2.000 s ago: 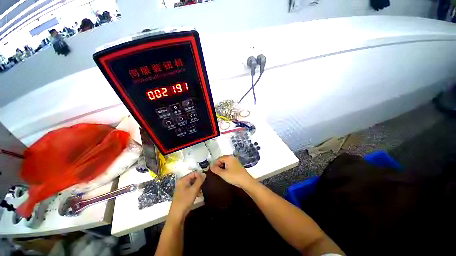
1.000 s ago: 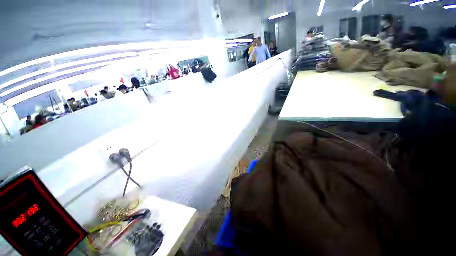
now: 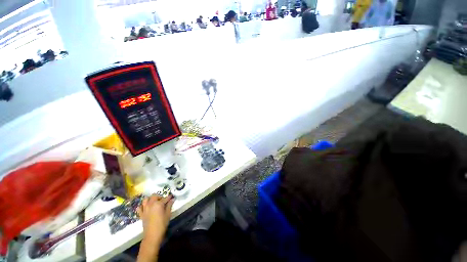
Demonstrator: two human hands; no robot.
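The button-attaching machine (image 3: 134, 107) has a black panel with a red border and red digits. My left hand (image 3: 155, 212) is just below and left of its lower die (image 3: 179, 185), fingers bent, beside the pile of small shiny button backs (image 3: 123, 215). Whether its fingertips hold a small part cannot be told. Dark button caps (image 3: 211, 156) lie right of the machine. A large dark brown garment heap (image 3: 368, 189) fills the right side. A small pale patch at the bottom right edge may be my right hand, mostly cut off.
A blue bin (image 3: 271, 202) stands right of the white table (image 3: 230, 166). A red plastic bag (image 3: 46, 192) and a long wrench (image 3: 69, 235) lie at the left. Power plugs (image 3: 209, 87) sit on the partition. Another table (image 3: 435, 97) is at the far right; people are beyond the partition.
The view swung right to the brown heap, then back to the machine. My hands were together at the dies; now only my left hand is clearly seen there. The last panel digit changed from 1 to 2.
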